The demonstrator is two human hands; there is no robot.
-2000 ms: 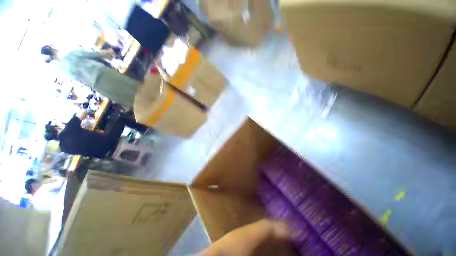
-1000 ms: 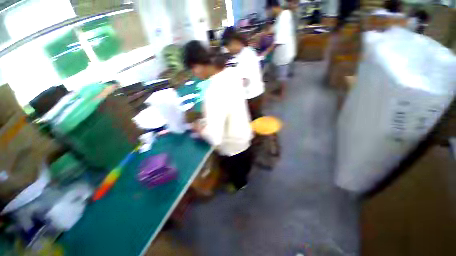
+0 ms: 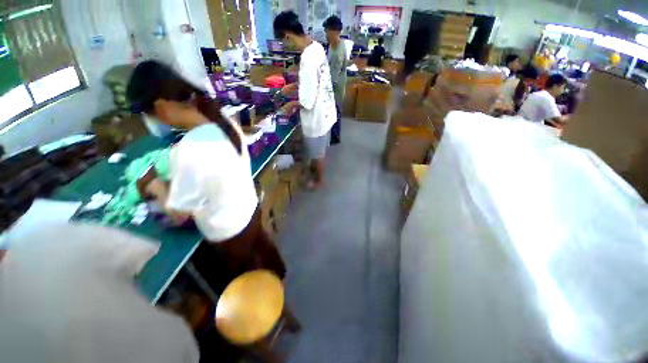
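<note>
Neither of my hands is in the picture. Nearest in front of me on the right is a tall whitish carton or stack (image 3: 462, 269) under shiny clear plastic sheet (image 3: 526, 205). On the left a green-topped table (image 3: 167, 266) runs away from me, with a heap of light green pieces (image 3: 131, 186) and small white pieces on it. A person in a white top (image 3: 209, 177) bends over it. A blurred pale grey shape, perhaps a sleeve or a person's back (image 3: 92, 298), fills the lower left corner.
A round yellow stool (image 3: 250, 306) stands by the table's edge. A grey floor aisle (image 3: 334, 234) runs between table and plastic-covered stack. Further on, two people stand near purple boxes (image 3: 263, 142). Brown cartons (image 3: 408, 145) and seated people are at the right back.
The view has moved from an open carton of purple boxes, where a hand showed, to the table and now further along the aisle. The rainbow duster and purple item on the table are out of view.
</note>
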